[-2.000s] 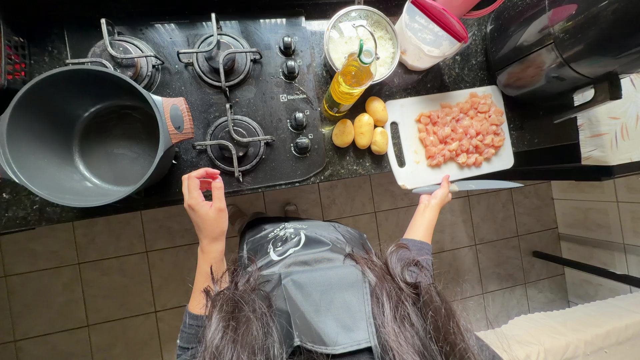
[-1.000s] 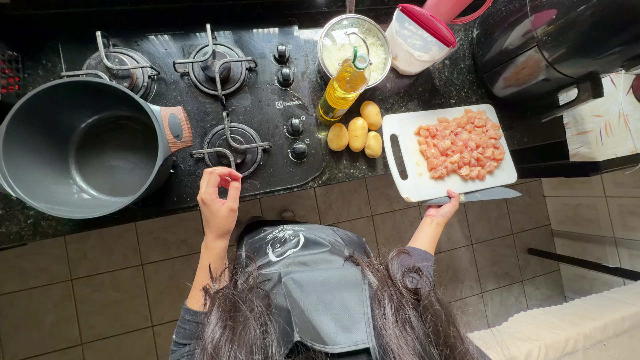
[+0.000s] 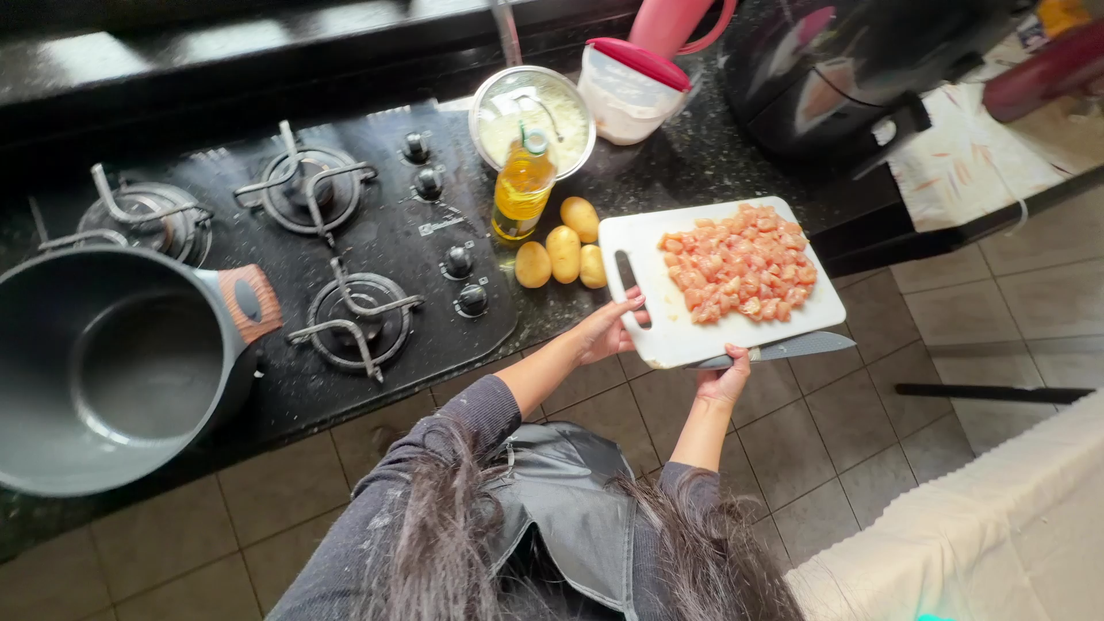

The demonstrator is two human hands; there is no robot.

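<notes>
Cubes of raw meat, likely chicken [image 3: 740, 263], lie heaped on a white plastic cutting board [image 3: 681, 332]. My left hand [image 3: 611, 328] grips the board by its slotted end, fingers at the handle hole. At the board's near edge, my right hand [image 3: 726, 376] holds a knife [image 3: 802, 346] with a grey blade against the board, its tip pointing right. Part of the knife's handle is hidden by the board and fingers. Several potatoes [image 3: 564, 254] sit just left of the board, beside an oil bottle [image 3: 523, 190].
A large grey pot [image 3: 129, 362] stands at the left, by the black gas cooktop [image 3: 405, 302]. Behind the oil are a glass-lidded pan [image 3: 533, 112] and a red-lidded container [image 3: 631, 90]. A black appliance [image 3: 828, 78] stands back right. A pale cloth [image 3: 992, 526] hangs at lower right.
My left hand has moved right from near the front burner and taken hold of the board's handle end. My right hand remains at the board's near edge with the knife. The view has shifted.
</notes>
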